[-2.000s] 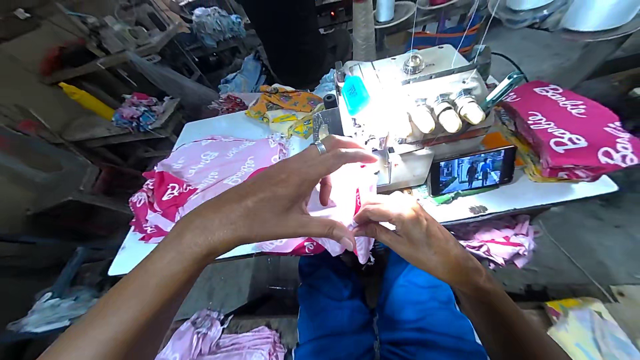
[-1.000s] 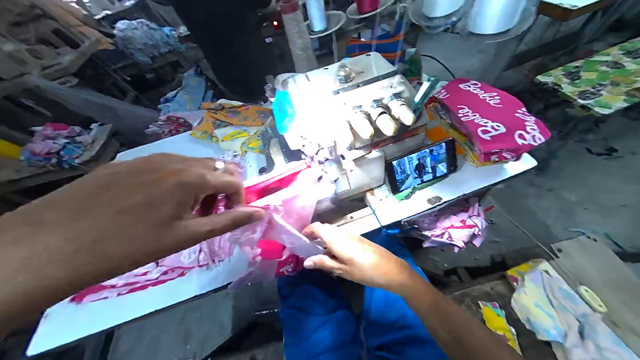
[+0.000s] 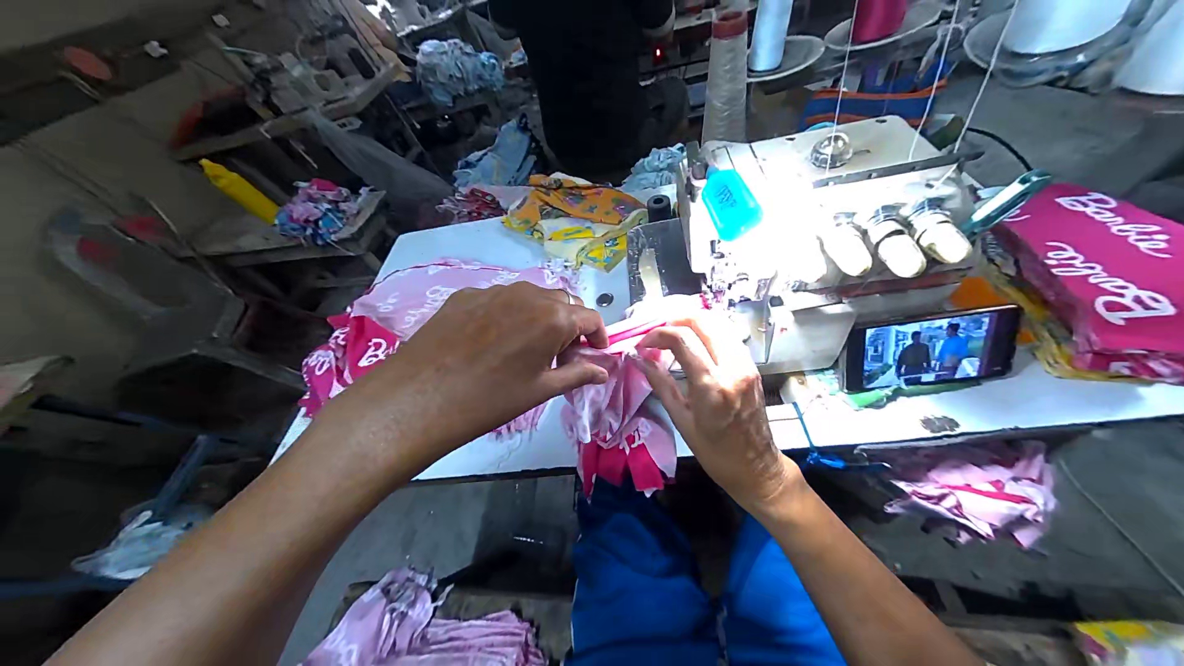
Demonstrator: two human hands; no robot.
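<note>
My left hand (image 3: 523,347) pinches the edge of a pink printed fabric piece (image 3: 615,398) between thumb and fingers. Close beside it, my right hand (image 3: 717,388) grips the same edge, just in front of the sewing machine (image 3: 832,222). The fabric hangs bunched over the table's front edge, with darker pink parts at its lower end. More pink printed fabric (image 3: 416,296) lies on the white table (image 3: 444,245) to the left, partly behind my left hand. Bright lamp glare hides much of the needle area.
A phone (image 3: 932,350) showing a video leans at the machine's right. Beyond it is a stack of dark pink fabric (image 3: 1101,277). Yellow and orange cloth (image 3: 578,217) lies behind. Thread cones (image 3: 770,35) stand at the back. A person in dark clothes (image 3: 592,83) is beyond the table.
My left hand has come in from the left, close to my right hand, both now at one fabric edge. The fabric stretched between them a second ago is now bunched. The view has shifted.
</note>
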